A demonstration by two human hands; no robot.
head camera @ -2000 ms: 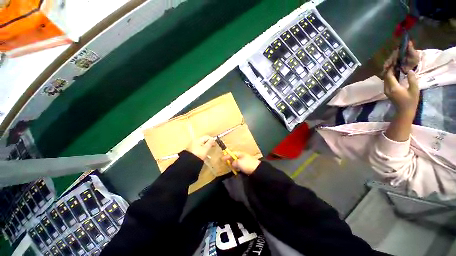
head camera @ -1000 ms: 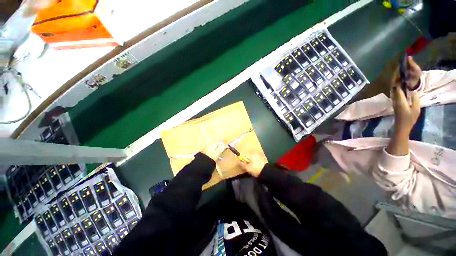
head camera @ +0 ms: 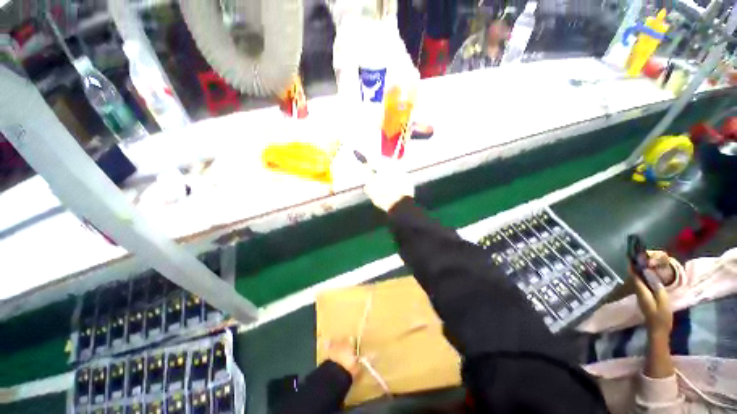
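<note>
The brown carton (head camera: 412, 335) lies flat on the dark green bench. A thin pale string (head camera: 364, 323) runs down its left part and bends near my left hand. My left hand (head camera: 343, 354) rests at the carton's left side, touching the string; whether its fingers hold the string is not clear. My right hand (head camera: 388, 191) is stretched across the green conveyor to the front edge of the white shelf. It is washed out and blurred, so its fingers do not show. A small dark thin object (head camera: 360, 157) shows just beyond it, possibly the knife's end.
Trays of black units stand right (head camera: 553, 263) and left (head camera: 153, 372). A black slab (head camera: 283, 390) lies left of the carton. The shelf (head camera: 501, 117) bears an orange-red bottle (head camera: 396, 121) and a yellow-orange pack (head camera: 299, 160). A person in pale pink holds a phone (head camera: 638, 252) at right.
My right hand has left the carton with its yellow and black knife and reached forward to the shelf. The string lies differently on the carton. The view has tilted up.
</note>
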